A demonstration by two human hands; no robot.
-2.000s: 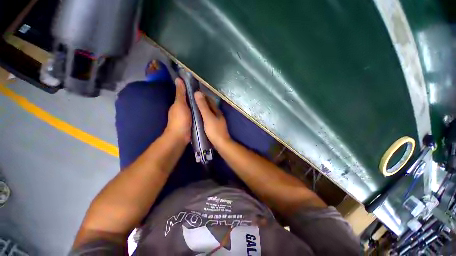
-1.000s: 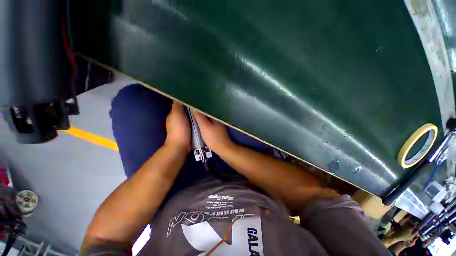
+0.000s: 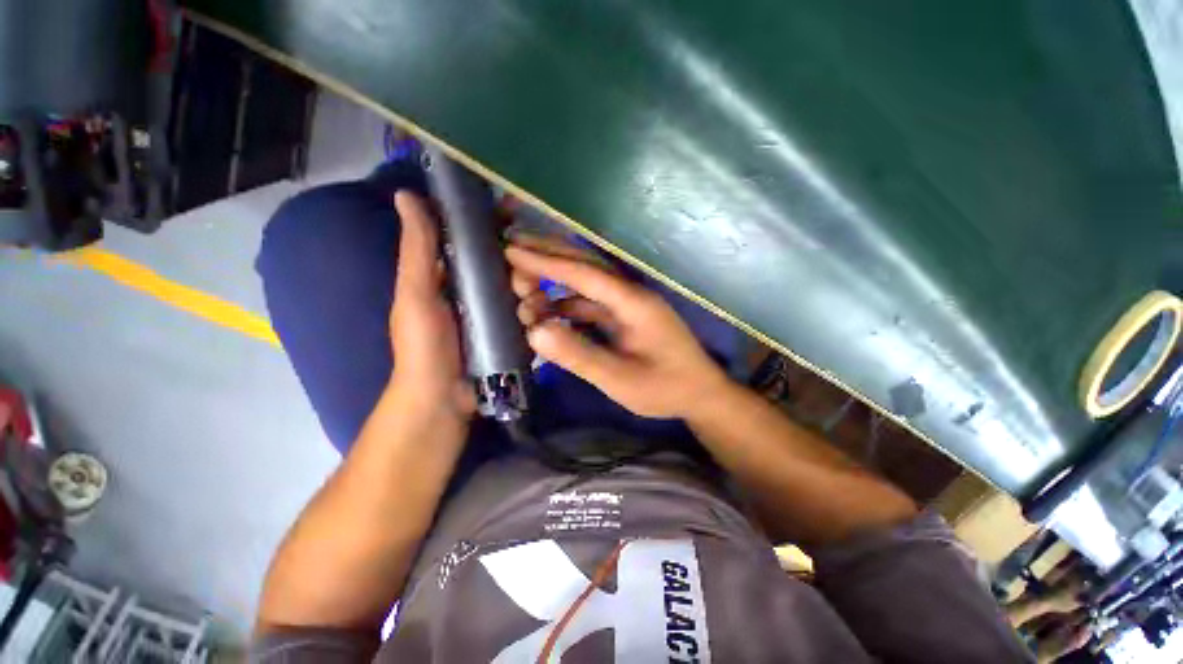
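A dark grey brush handle [image 3: 480, 279] lies lengthwise over my lap, beside the green bench edge. Its near end shows dark openings with small bright spots, and a black power cord [image 3: 551, 454] runs from it across my shirt. My left hand [image 3: 428, 311] holds the handle along its left side. My right hand [image 3: 603, 324] is at the handle's right side, fingers bent, fingertips at its surface; whether they grip anything is hidden. The handle's far end is partly cut from clear view by the bench edge.
The green bench [image 3: 830, 195] spans the upper right, with a masking tape roll [image 3: 1131, 353] near its right side. A large dark object [image 3: 78, 117] is blurred at the upper left. A cardboard carton [image 3: 992, 519] sits below the bench edge. A yellow line [image 3: 182, 301] crosses the floor.
The handle has turned from its narrow, seamed side to its broad, smooth side. My right hand has opened away from its flat press and its fingers are now bent. The view has shifted.
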